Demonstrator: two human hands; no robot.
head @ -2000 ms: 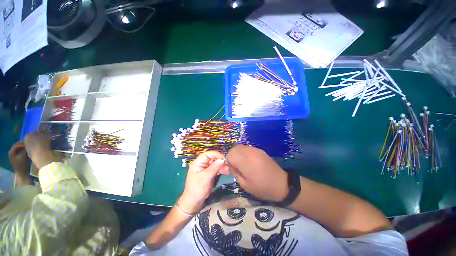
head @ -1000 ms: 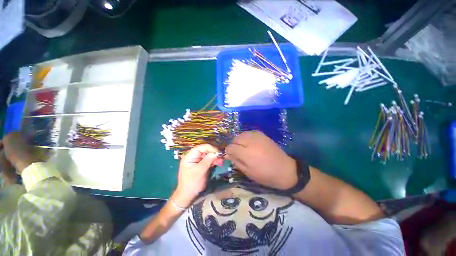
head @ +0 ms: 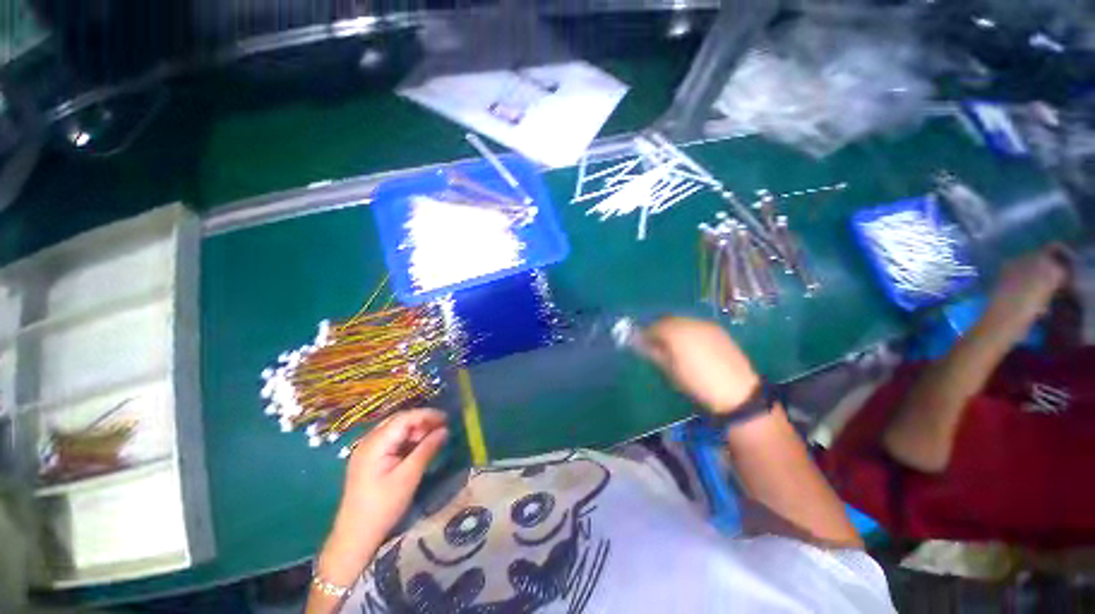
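My right hand [head: 702, 360] is out to the right over the mat, its fingertips closed on a motion-blurred wire piece with a white end [head: 622, 332]. My left hand [head: 390, 462] is near my body, just below the red-yellow wire heap [head: 366, 366]; its thumb and fingers are slightly apart, with nothing visible in them. The heap's white housings face left. Dark-blue leads [head: 502, 318] lie between the heap and my right hand, below the blue tray [head: 390, 246], which holds white parts and a few darker wires.
Loose white tubes [head: 642, 182] and a fanned wire bundle [head: 745, 264] lie to the right. A divided off-white tray [head: 186, 396] is at left. At far right are a second blue tray [head: 883, 282] and a person in red [head: 997, 444]. Paper [head: 528, 102] and plastic bags [head: 817, 90] lie behind.
The view has turned right. My hands, earlier together at the heap, are now apart; my right hand has moved right with the blurred piece. The person in red has come into view.
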